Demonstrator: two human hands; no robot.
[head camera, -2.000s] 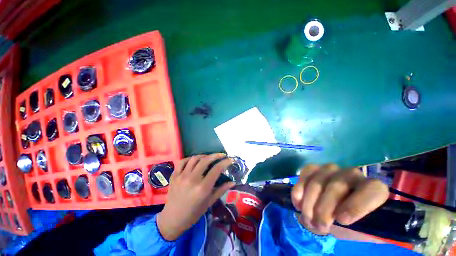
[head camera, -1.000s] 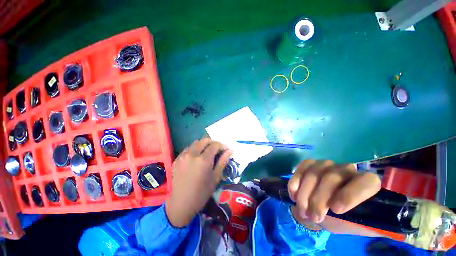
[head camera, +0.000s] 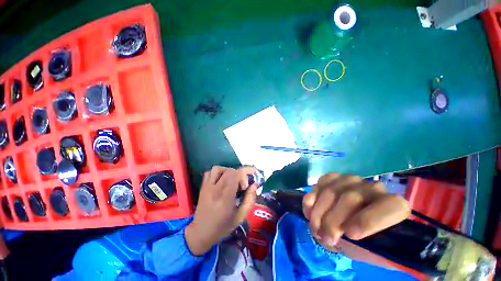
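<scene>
My left hand (head camera: 220, 198) pinches a small dark and silvery watch case (head camera: 254, 178) between thumb and fingers, just below the white paper sheet (head camera: 265, 137). The fingers cover much of the case. My right hand (head camera: 354, 207) is wrapped around the black and orange electric screwdriver (head camera: 395, 241), which lies slanted with yellowish tape at its right end. Its narrow end points left toward the case. The bit is too dark and blurred to tell whether it touches. A blue stick (head camera: 302, 151) lies partly on the paper.
A red-orange foam tray (head camera: 147, 144) with dark discs stands at left. Black specks (head camera: 209, 106) lie beside it. Two yellow rings (head camera: 311, 80), a green spool (head camera: 344, 17), a loose round part (head camera: 439, 101) and a grey metal post (head camera: 456, 13) are on the green bench.
The left hand has tilted the case more on edge and its fingers have closed around it. The right hand keeps its hold on the screwdriver. The view has shifted slightly, moving the tray up and left.
</scene>
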